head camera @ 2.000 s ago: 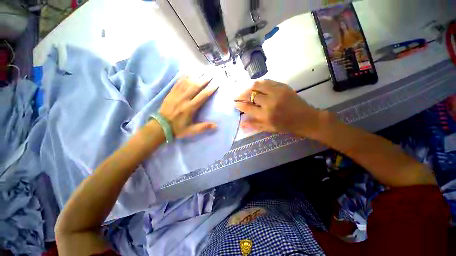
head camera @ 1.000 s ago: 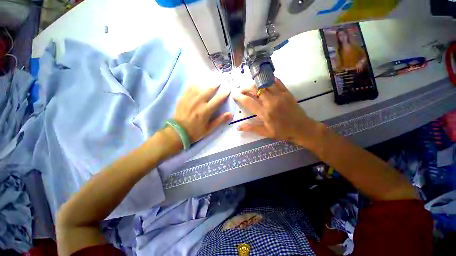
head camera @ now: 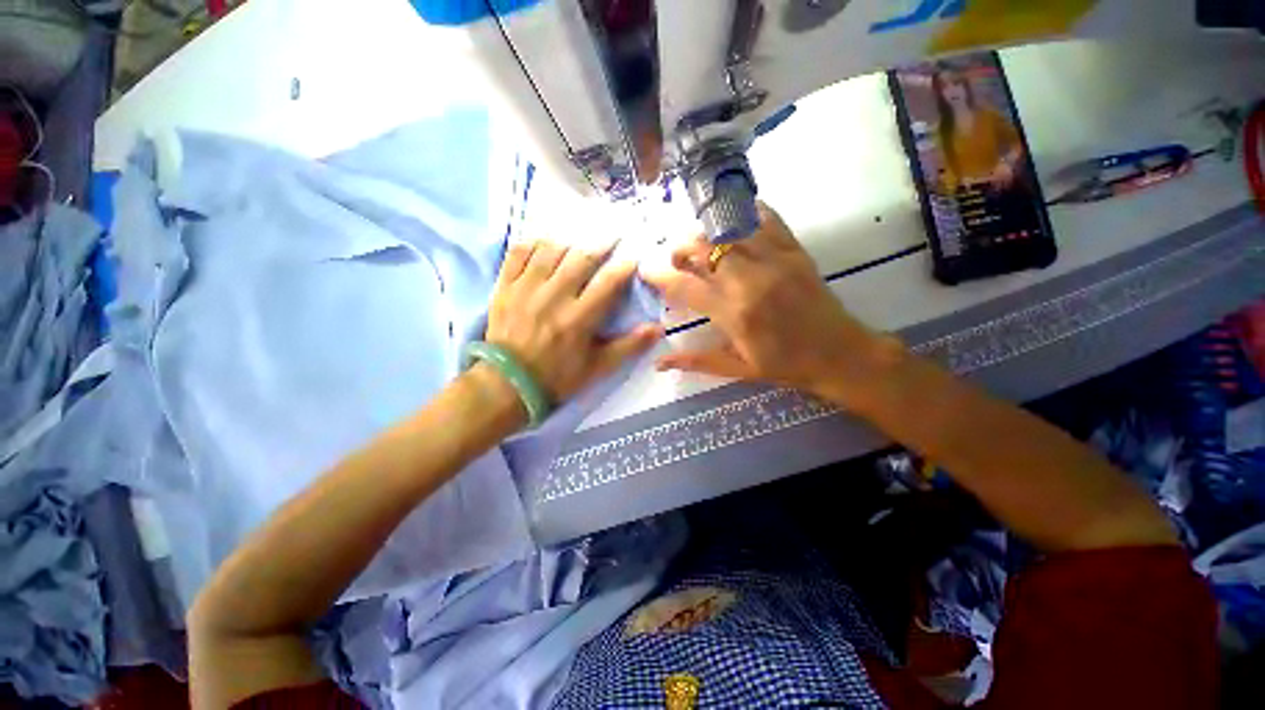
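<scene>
A light blue garment piece [head camera: 312, 319] spreads over the left of the table and runs under both hands to the needle area. My left hand [head camera: 562, 312] lies flat on it, fingers spread, just left of the brightly lit presser foot [head camera: 631, 187]. My right hand [head camera: 770, 305] is right of the needle, thumb and fingertips on the cloth's edge; whether it pinches the cloth is unclear. A dark ribbed cylinder [head camera: 723, 197] hangs over my right fingers. The sewing machine head [head camera: 888, 35] is above. Glare hides the needle point.
A smartphone [head camera: 974, 167] with a lit screen lies right of the needle. Thread snips [head camera: 1131, 174] and a red loop handle [head camera: 1255, 153] are farther right. A printed ruler [head camera: 749, 423] runs along the front edge. Blue cloth [head camera: 472, 631] lies on the lap; more is heaped far left [head camera: 49, 569].
My left hand has moved right and down, and the cloth under it has shifted right. My right hand has come in under the ribbed cylinder. The cloth's right edge has drawn back from the ruler.
</scene>
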